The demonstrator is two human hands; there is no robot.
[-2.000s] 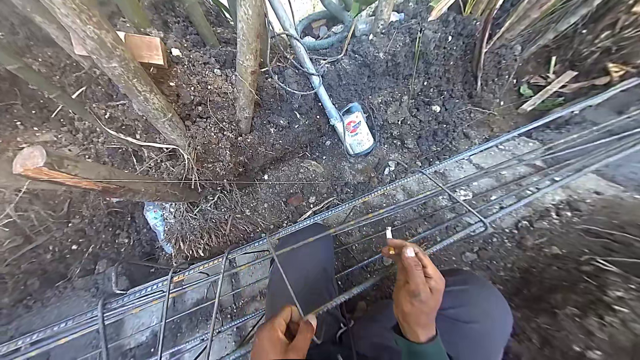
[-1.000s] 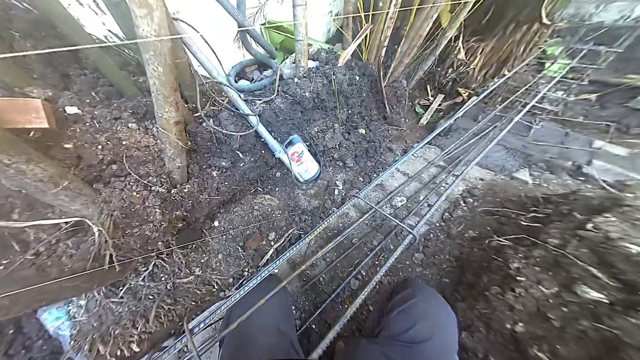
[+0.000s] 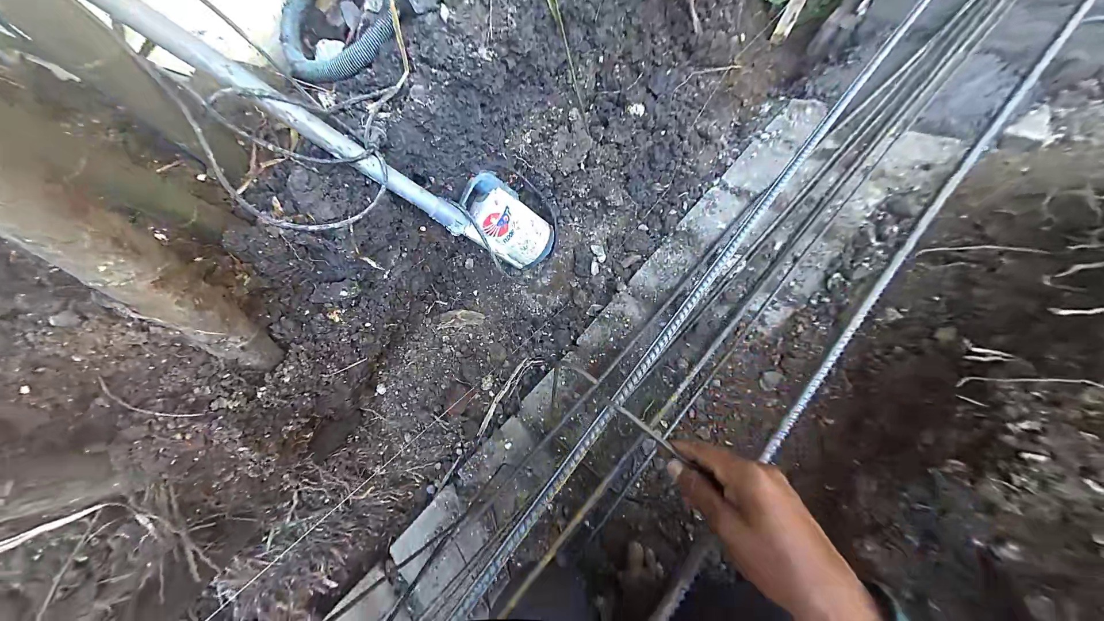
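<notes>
My right hand (image 3: 768, 526) is at the lower right, its thumb and fingers closed on a thin steel rebar stirrup (image 3: 642, 423). The stirrup reaches from my fingertips up and left to a long ribbed steel bar (image 3: 690, 302). Several thinner bars run alongside this one. Another ribbed rebar (image 3: 897, 250) passes on the right and meets my hand near the knuckles. My left hand cannot be made out. A dim, skin-toned shape lies in shadow below the bars at the bottom; whether it is fingers or toes is unclear.
A grey pipe (image 3: 319, 134) ends at a cut plastic container (image 3: 509, 228) with printing, set in dark soil. Loose cable (image 3: 285, 226) and a corrugated hose (image 3: 345, 60) lie near it. Tree trunks (image 3: 129, 285) stand left. A strip of grey blocks (image 3: 655, 267) runs under the bars; a string (image 3: 345, 500) crosses low.
My right hand, out of sight one second ago, is now on the stirrup. The white-tipped small item it held two seconds ago is not visible. The view has turned and come closer.
</notes>
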